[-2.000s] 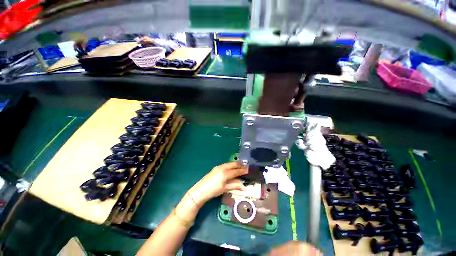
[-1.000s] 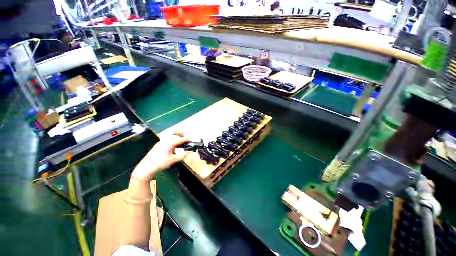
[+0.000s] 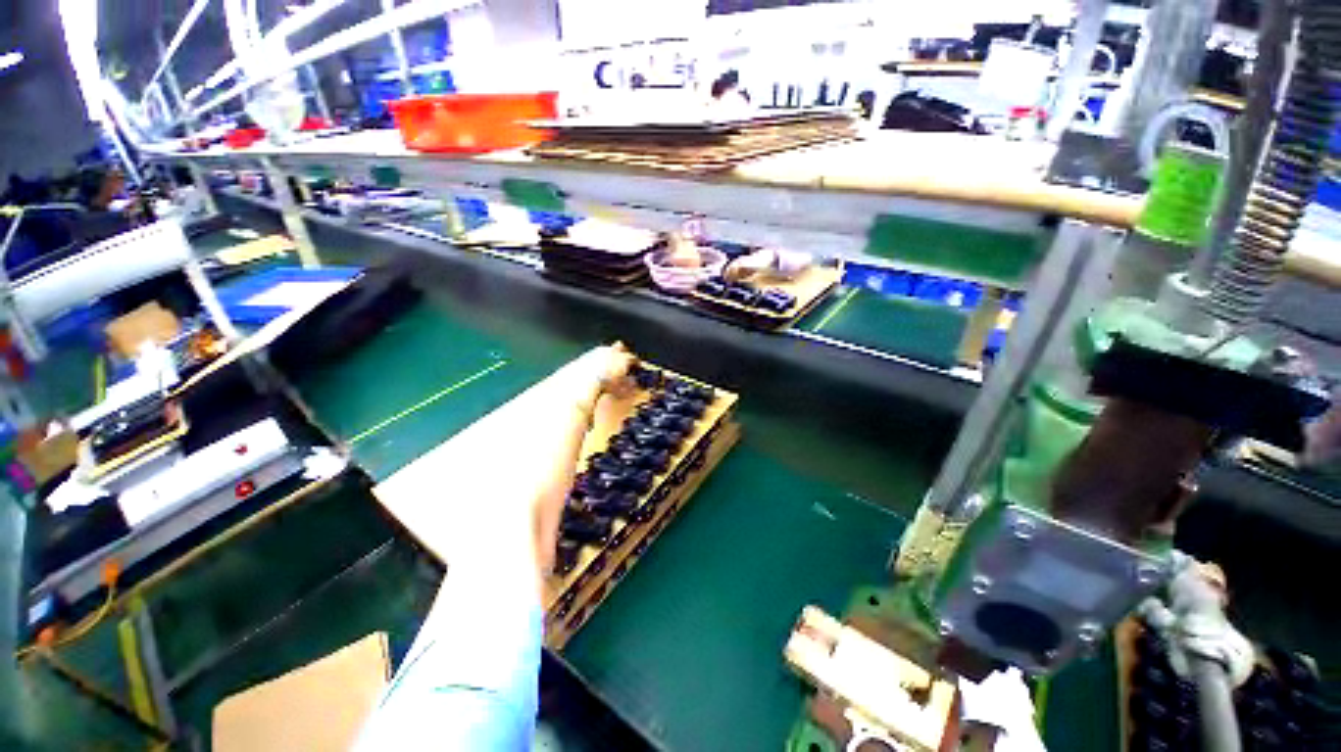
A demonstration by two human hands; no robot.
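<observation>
My left hand [image 3: 606,367] is stretched out over the left cardboard stack [image 3: 474,467], its fingers at the far end of a row of black moulded parts [image 3: 625,456]. The fingers are small and blurred, so I cannot tell whether they grip a part. My forearm covers part of the cardboard. My right hand is out of the picture. The green arbor press [image 3: 1015,588] stands at the right, with its cream fixture [image 3: 875,679] below the bolted plate. I see no black part on the fixture.
The press lever [image 3: 1218,702] and more black parts [image 3: 1154,705] are at the lower right. White crumpled paper [image 3: 1000,714] lies beside the fixture. An overhead shelf holds an orange-red bin [image 3: 474,122] and cardboard sheets [image 3: 699,140]. A cardboard-covered seat [image 3: 306,702] is at the lower left.
The view has swung left from the press. My left hand left the fixture, held a black part at the row's near end, then moved to its far end. My right hand has left the picture.
</observation>
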